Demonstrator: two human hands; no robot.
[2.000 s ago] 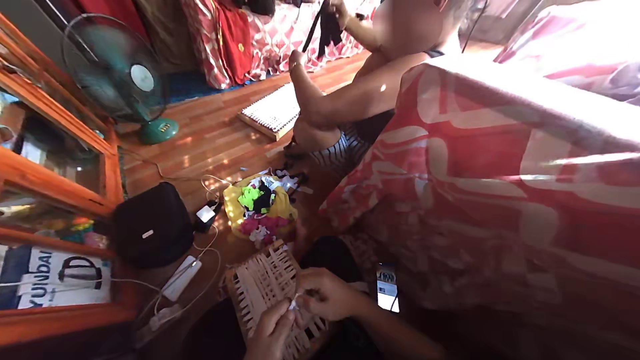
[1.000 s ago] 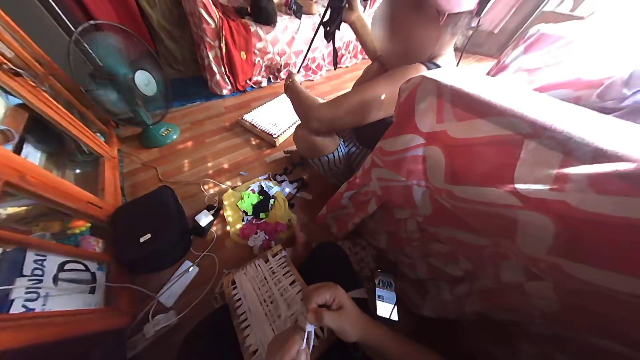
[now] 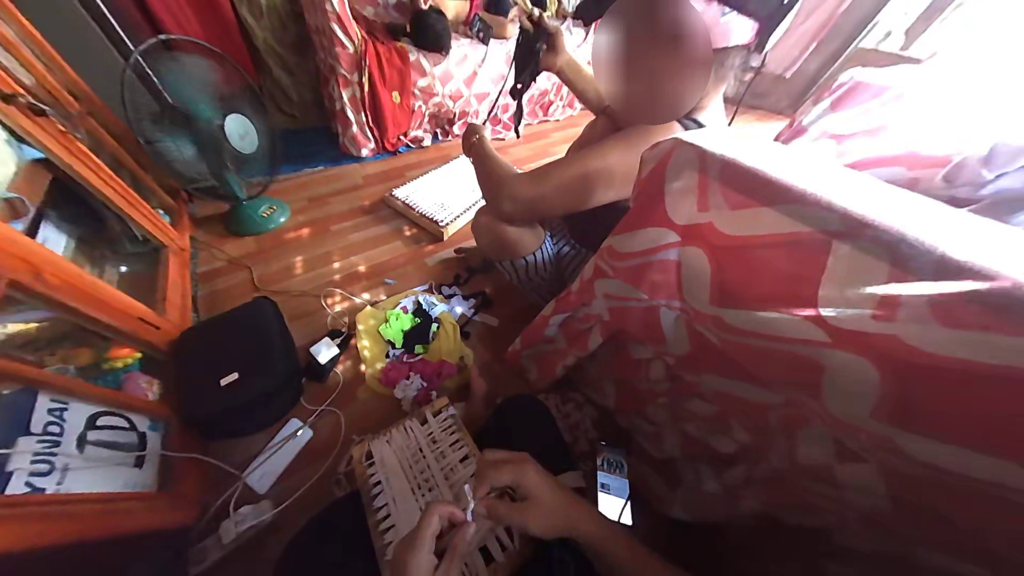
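Observation:
A wooden frame strung with pale fabric strips [image 3: 412, 456] rests across my lap, tilted. Over its lower part, my left hand [image 3: 436, 540] pinches a small white strip [image 3: 469, 502] between thumb and fingers. My right hand [image 3: 524, 494] is just beside it, fingers curled at the same strip; whether it grips the strip cannot be told. Beyond the frame, a yellow container [image 3: 370, 340] holds fabric scraps in green, black, pink and white [image 3: 412, 330].
A person [image 3: 576, 180] sits on the floor ahead, holding dark strips, near a second frame [image 3: 440, 192]. At left are a green fan [image 3: 256, 214], black case [image 3: 236, 368], power strip [image 3: 278, 456] and cabinet. A lit phone [image 3: 614, 484] lies right, beside a draped red cloth [image 3: 744, 320].
My hands have shifted about the white strip over the frame. The other person's raised hand and the dark strips have moved.

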